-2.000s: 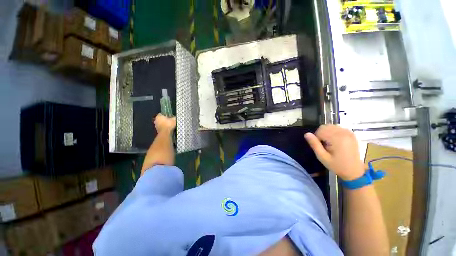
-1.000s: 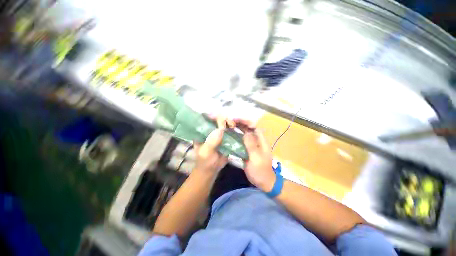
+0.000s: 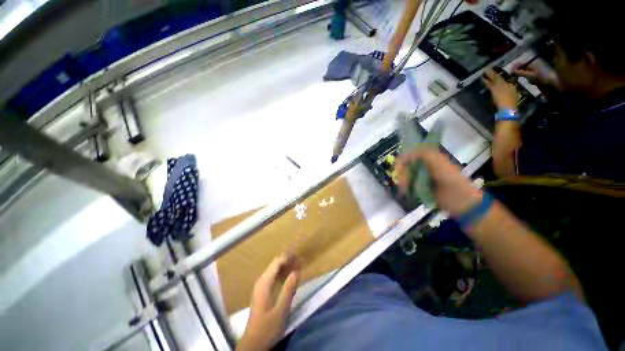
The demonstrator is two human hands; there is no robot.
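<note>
My right hand (image 3: 438, 179), with a blue wrist strap, grips a blurred pale green piece (image 3: 423, 184), perhaps folded sheet or film. It is over a black pallet (image 3: 385, 177) on the rails with some yellow parts showing; the hand and the green piece hide part of it. My left hand (image 3: 273, 296) is empty, thumb and fingers apart, above the near-left edge of the brown cardboard sheet (image 3: 260, 247). White scraps lie on the sheet.
A brown-barrelled tool (image 3: 351, 127) hangs above the bench. A spotted dark cloth (image 3: 179, 199) lies at left, a grey cloth (image 3: 349, 67) at the back. Aluminium rails (image 3: 274, 206) cross in front. Another person's hand (image 3: 504, 92) works at a pallet at right.
The view has swung along the line. The green piece, held in both hands a second ago, is now in my right hand only. My left hand has let go and moved away left.
</note>
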